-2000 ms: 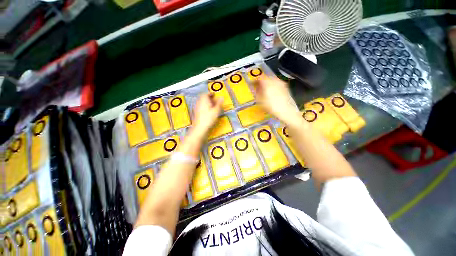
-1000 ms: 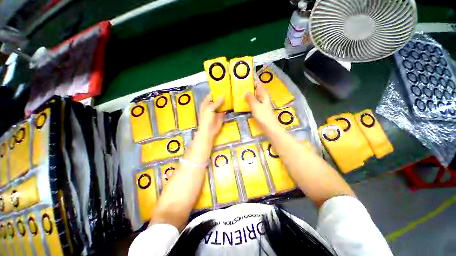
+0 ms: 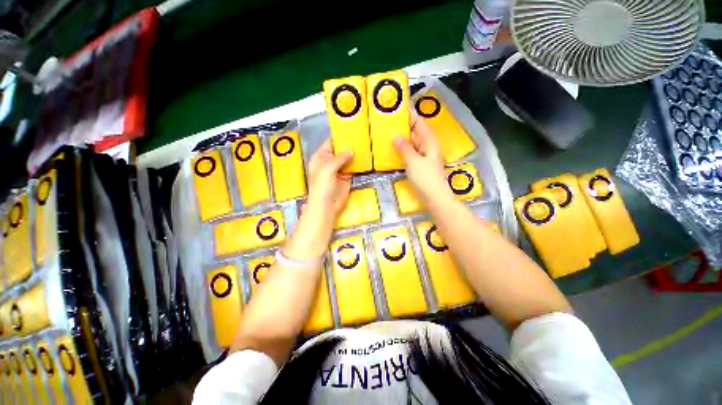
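My left hand (image 3: 329,176) holds a yellow housing (image 3: 349,126) by its lower end. My right hand (image 3: 419,154) holds another yellow housing (image 3: 389,123). The two are upright side by side, edges touching, black rings at the top, raised above the tray. The pale blister tray (image 3: 182,229) below holds several yellow housings, some upright in two rows and some sideways between. One housing (image 3: 443,126) at the tray's upper right lies tilted. My forearms hide part of the lower row.
Loose yellow housings (image 3: 554,229) overlap on the bench at right. Stacked filled trays (image 3: 119,261) stand at left. A fan (image 3: 608,35), a black slab (image 3: 545,107) and a bottle (image 3: 484,25) are at upper right. A ring-parts tray (image 3: 697,119) is far right, a red tray (image 3: 142,79) upper left.
Two seconds ago both hands were down at the tray's upper right pockets. Two housings have since been lifted and held together. Over the last second they look slightly higher and nearer; the grip is unchanged.
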